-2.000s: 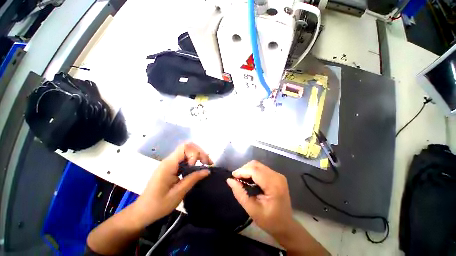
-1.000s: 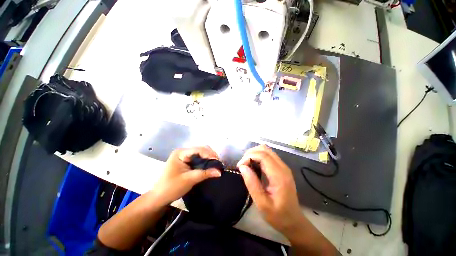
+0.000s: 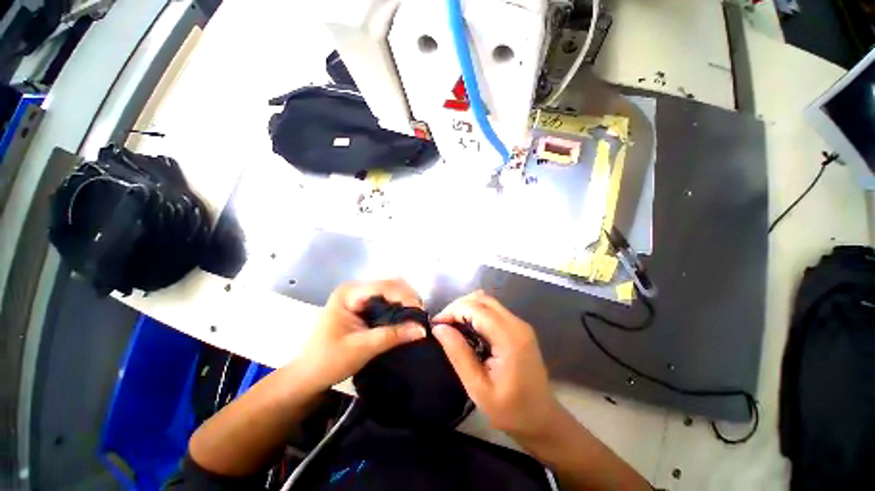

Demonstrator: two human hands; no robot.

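A rounded black fabric pouch piece [image 3: 408, 384] hangs between my hands, close to my body at the table's front edge. My left hand [image 3: 369, 331] pinches its bunched upper edge between thumb and fingers. My right hand [image 3: 494, 360] pinches the same edge just to the right. The fingertips of both hands are nearly touching. Whether a strap end or tab is between the fingertips cannot be told against the black fabric.
The white sewing machine head [image 3: 470, 67] with a blue air tube [image 3: 467, 77] stands ahead; glare hides the needle area. A black panel [image 3: 336, 129] lies left of it, a stack of black pieces [image 3: 130, 221] far left. Snips [image 3: 630, 261] on black cord and a black bag [image 3: 830, 374] are right.
My right hand has moved left and closed up against my left fingertips. The pale toothed line seen along the edge between the hands earlier is now mostly covered.
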